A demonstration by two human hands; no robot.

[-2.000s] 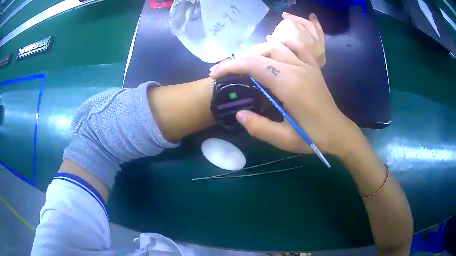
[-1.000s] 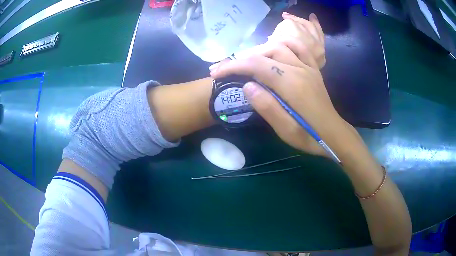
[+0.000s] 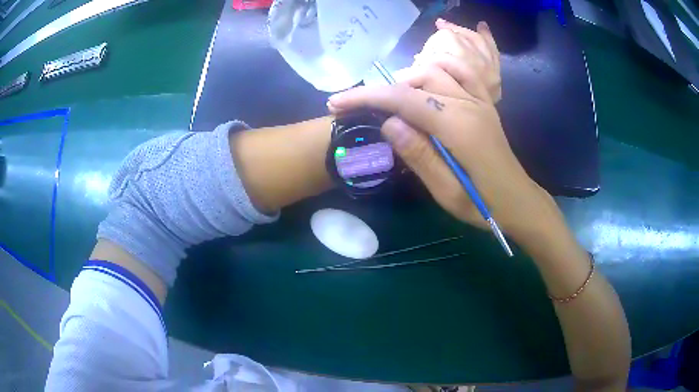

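A black round smartwatch (image 3: 364, 159) with a lit screen is on my left wrist. My left hand (image 3: 460, 61) lies over the black mat (image 3: 536, 145), partly covered by my right hand; whether it holds anything is hidden. My right hand (image 3: 467, 138) lies across the left wrist and hand, its thumb at the watch's upper right edge. It holds a blue fine brush (image 3: 464, 178) that slants under its fingers, silver ferrule toward the front right. A crumpled white wipe or bag (image 3: 337, 42) with handwriting lies on the mat beyond the watch.
A white oval object (image 3: 344, 233) and tweezers (image 3: 375, 265) lie in front of my left forearm. Two silver-grey modules (image 3: 74, 62) lie at the far left. A red bin edge (image 3: 251, 4) and a blue bin edge (image 3: 563, 11) show at the back.
The watch screen changed from a clock face to a purple panel. My right thumb has lifted slightly away from the screen. The brush has shifted, and the left modules appear further right.
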